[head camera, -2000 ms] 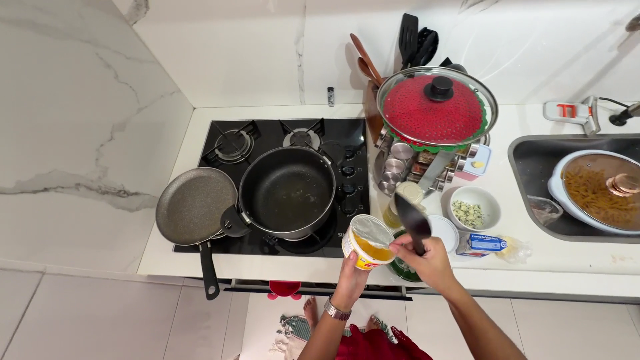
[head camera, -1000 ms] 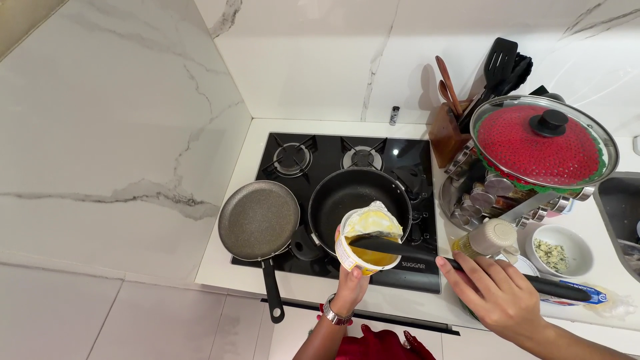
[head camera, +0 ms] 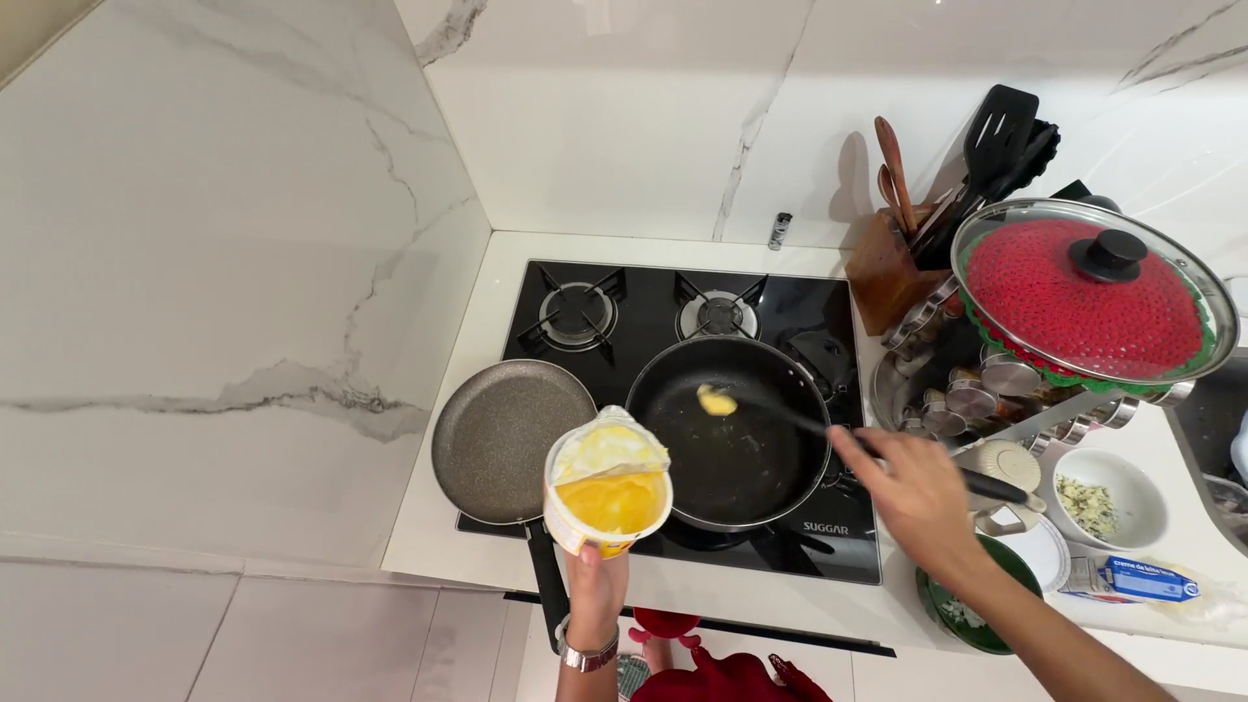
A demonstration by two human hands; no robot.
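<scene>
My left hand holds up a tub of yellow spread, its foil lid partly peeled back, in front of the flat grey pan. In my right hand is a black-handled utensil, blurred, reaching over the deep black pan. A yellow lump of spread shows at the utensil's far end, over the pan; whether it touches the pan's bottom I cannot tell. Both pans stand on the black gas cooktop.
Right of the cooktop stand a wooden utensil block, a spice rack under a glass lid, a white bowl of crumbled food, a green bowl and a blue-and-white carton. The grey pan's handle juts over the counter edge.
The utensil has left the tub and now reaches over the deep pan with a yellow lump at its end. My left hand has moved the tub left, from the deep pan towards the grey one.
</scene>
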